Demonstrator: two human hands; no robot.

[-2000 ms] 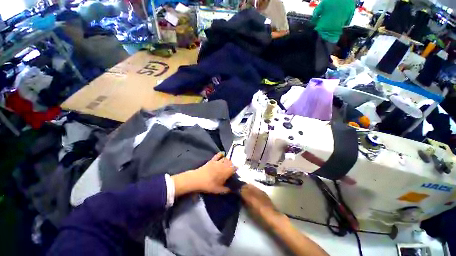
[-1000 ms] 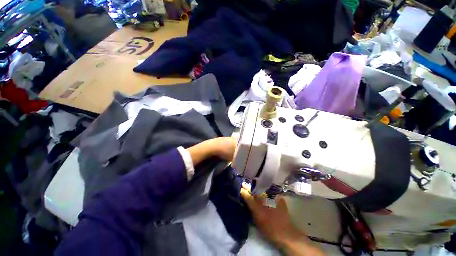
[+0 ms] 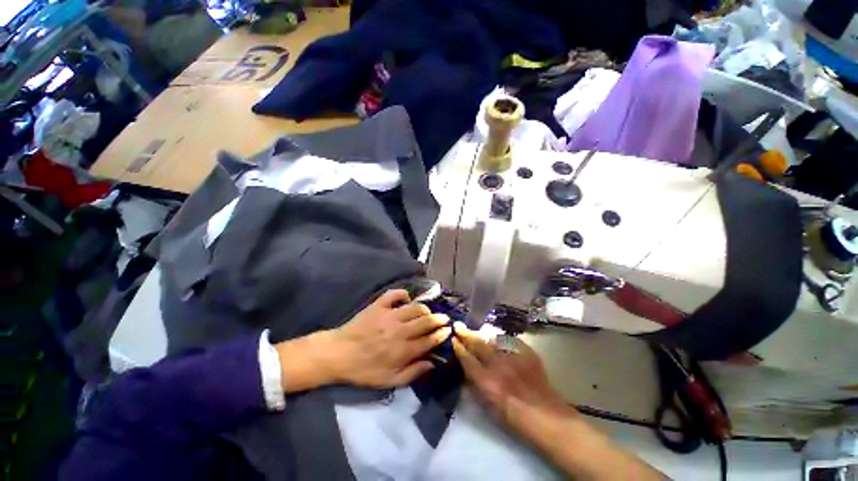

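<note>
A dark grey garment piece with white sections lies spread left of the sewing machine. A small navy piece lies at the needle area, under the fingertips. My left hand presses on the cloth there, fingers bent, its fingertips at the navy piece. My right hand pinches the navy piece's edge, close to my left fingertips. The needle is hidden by the machine head and fingers.
Black-looped snips hang right of the needle. Behind the machine are lilac cloth and a navy garment pile. A cardboard sheet lies at the back left. A black band wraps the machine arm.
My left hand has come back from behind the machine head to the near side, flat on the cloth. My right hand stays close to the needle. The view has moved closer to the machine.
</note>
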